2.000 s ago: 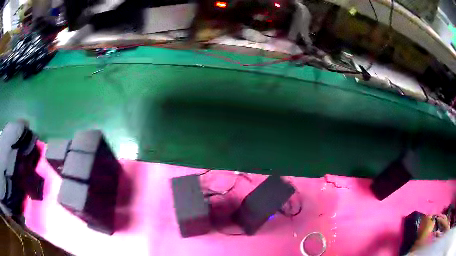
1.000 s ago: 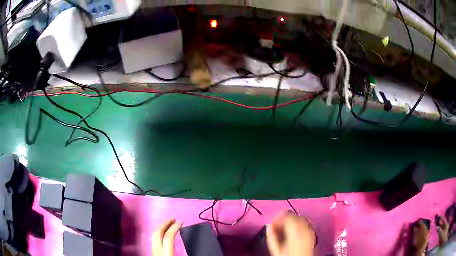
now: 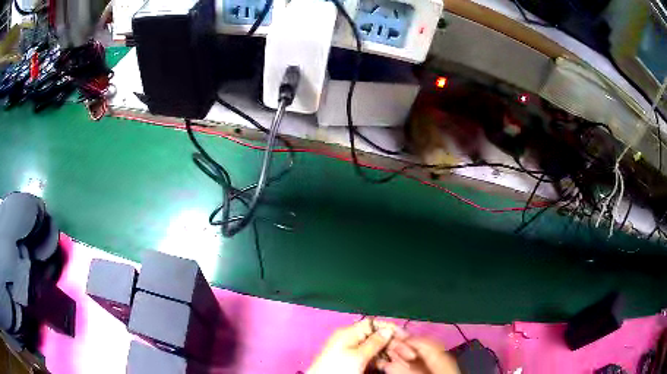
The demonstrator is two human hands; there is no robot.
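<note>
My left hand (image 3: 345, 350) and my right hand (image 3: 418, 353) are close together at the bottom centre, over the pink sheet (image 3: 278, 321). Their fingertips meet around a small dark item, probably a cable end (image 3: 382, 353); it is blurred and mostly hidden by the fingers. A thin dark cable runs up from the fingers. A black speaker (image 3: 475, 359) lies just right of my right hand, cut off by the lower edge.
Grey-topped speakers (image 3: 167, 318) stand in a group at the left, with dark scalloped pieces (image 3: 20, 252) beyond. Another speaker (image 3: 594, 321) lies at the right. A white adapter (image 3: 298, 55) and cables hang over the green bench (image 3: 329, 241).
The view has swung left and tilted. My hands, apart near the speakers a second ago, are now together at the fingertips. The white adapter and its cable now show at the top centre.
</note>
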